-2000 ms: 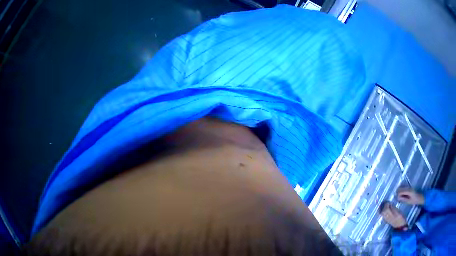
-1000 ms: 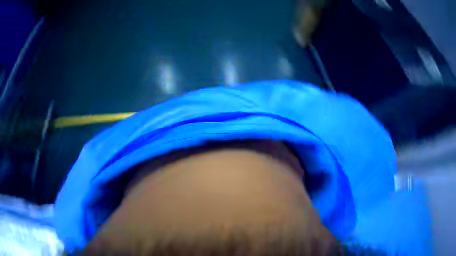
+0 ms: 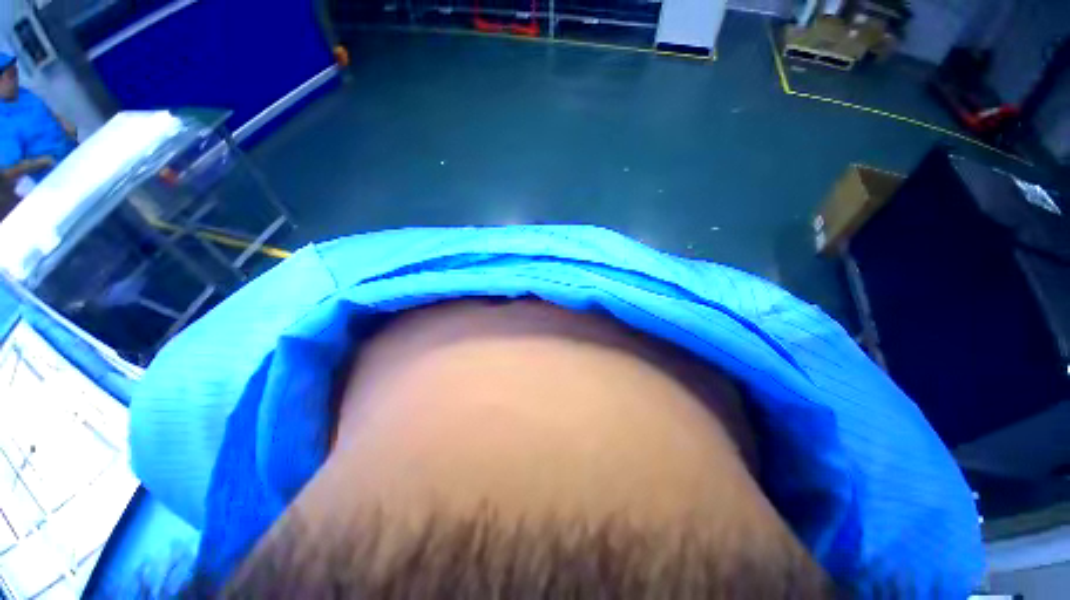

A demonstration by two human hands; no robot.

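Note:
Neither of my hands is in the picture. The back of my neck and the light blue smock fill the lower middle. What lies nearest is a large flat panel [image 3: 53,451], white with thin dark lines, at the lower left. It is cut off by the picture's edge and partly hidden by the smock. It lies on a blue bench mat [image 3: 73,340].
A white stack [image 3: 100,176] stands on a metal trolley at the upper left, with a seated person [image 3: 33,123] behind it. A blue partition board [image 3: 217,59] is beyond. At the right are a cardboard carton [image 3: 862,202] and a dark covered stack [image 3: 956,311]. Yellow lines cross the green floor.
The view has swung round. The panel has gone from the right side to the lower left, and the two hands seen near it two seconds ago are out of view. The floor and trolley now show sharply.

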